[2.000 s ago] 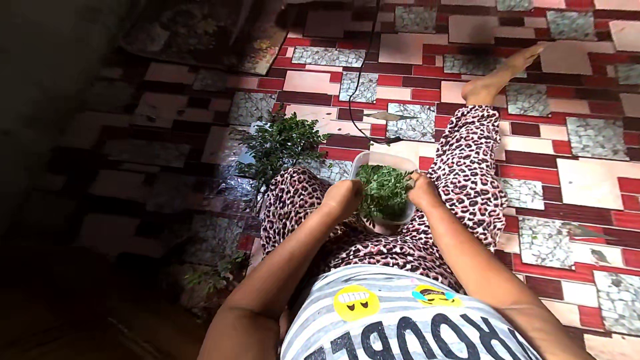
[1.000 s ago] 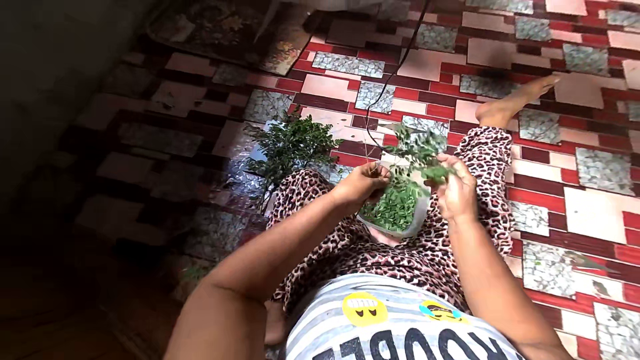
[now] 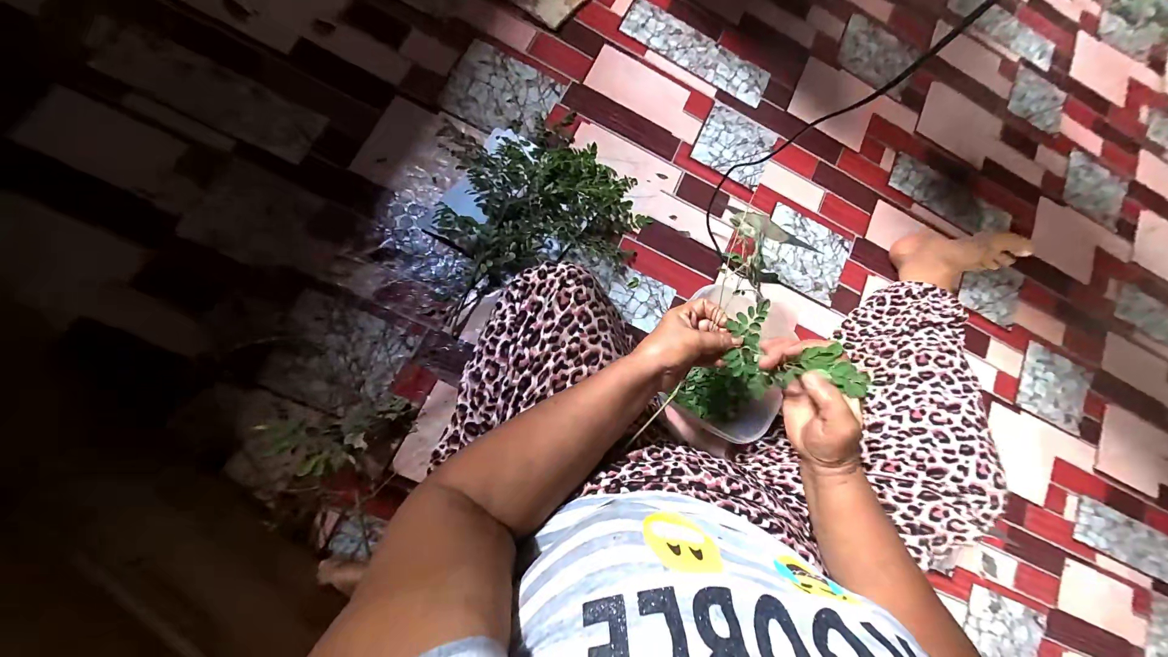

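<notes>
My left hand (image 3: 689, 342) pinches a thin leafy stem (image 3: 750, 333) above a clear plastic tub (image 3: 753, 429) between my thighs. Small green leaves (image 3: 716, 392) fill part of the tub. At the tub's right side, my right hand (image 3: 821, 415) holds a cluster of green leaflets (image 3: 826, 365) between thumb and fingers. A thin bare stalk slants down below my left hand. The tub's far side is partly hidden by the stem and my hands.
A heap of leafy branches (image 3: 547, 196) lies on the patterned floor beyond my left knee. More sprigs (image 3: 338, 443) lie at the left in shade. A black cable (image 3: 830, 117) curves across the floor beyond the tub. My bare foot (image 3: 958, 255) is at the right.
Two seconds ago both hands were at the tub's sides; one second ago they were raised with a leafy sprig. My right hand now has a leaf cluster at the tub's right. The view has shifted.
</notes>
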